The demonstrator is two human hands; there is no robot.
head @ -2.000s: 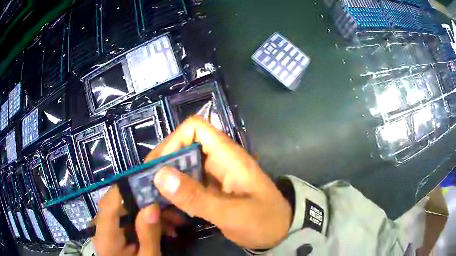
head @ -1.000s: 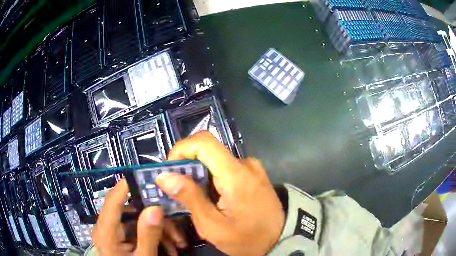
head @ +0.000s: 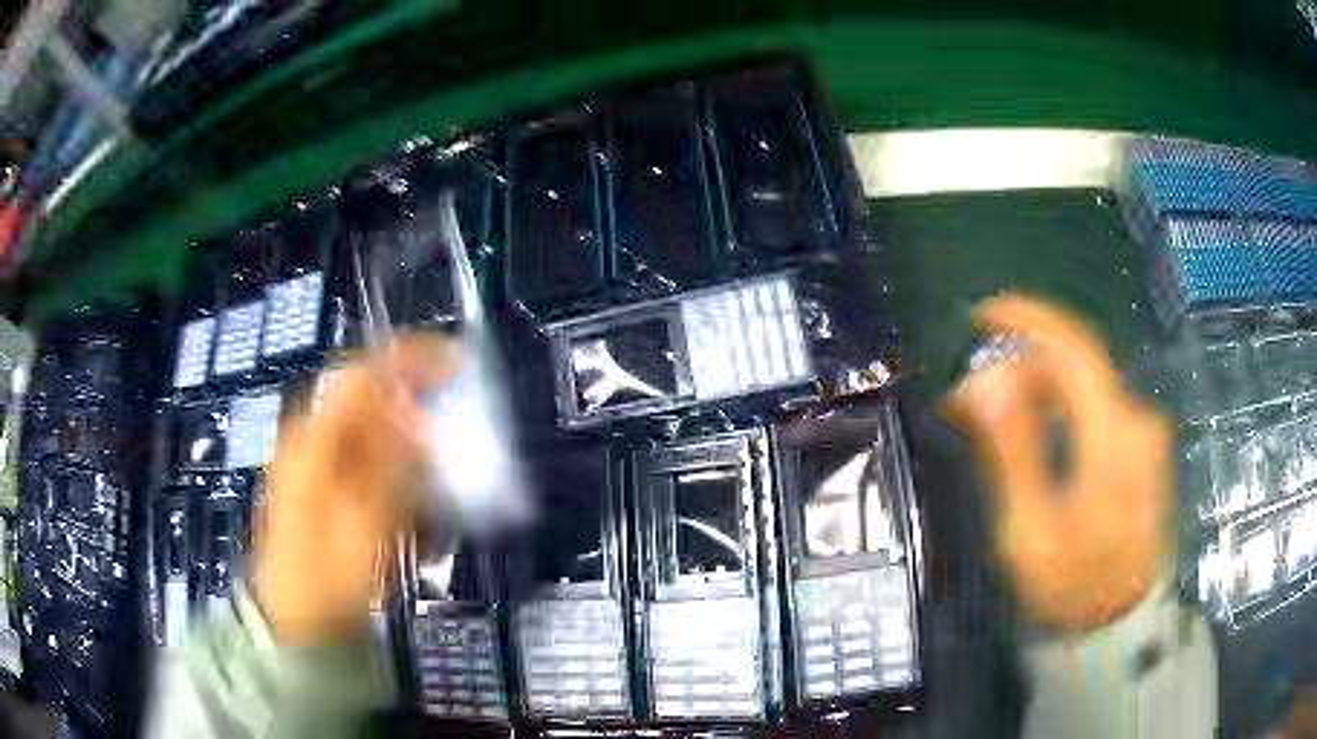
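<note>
My left hand (head: 340, 491), blurred, holds a front housing (head: 470, 419) upright-slanted over the black housing tray (head: 852, 383); its window end points up and its pale, blurred lower part points down. My right hand (head: 1076, 462) is over the dark green mat with fingers curled at the keypad stack (head: 994, 351), which they mostly hide; I cannot tell whether they grip it. Below, housings in the tray show pale key grids, such as a front housing (head: 703, 653). Another housing (head: 744, 339) lies crosswise above them.
The clear keypad tray (head: 1257, 390) is at the right, with blue-striped keypad stacks (head: 1242, 246) at its far end. The green conveyor belt (head: 982, 72) and its pale edge strip (head: 997, 162) run along the back. More black trays (head: 80, 505) lie far left.
My hands have moved apart: the left went left with the housing, the right went right to the keypad stack. The view has shifted left, showing more trays and the belt.
</note>
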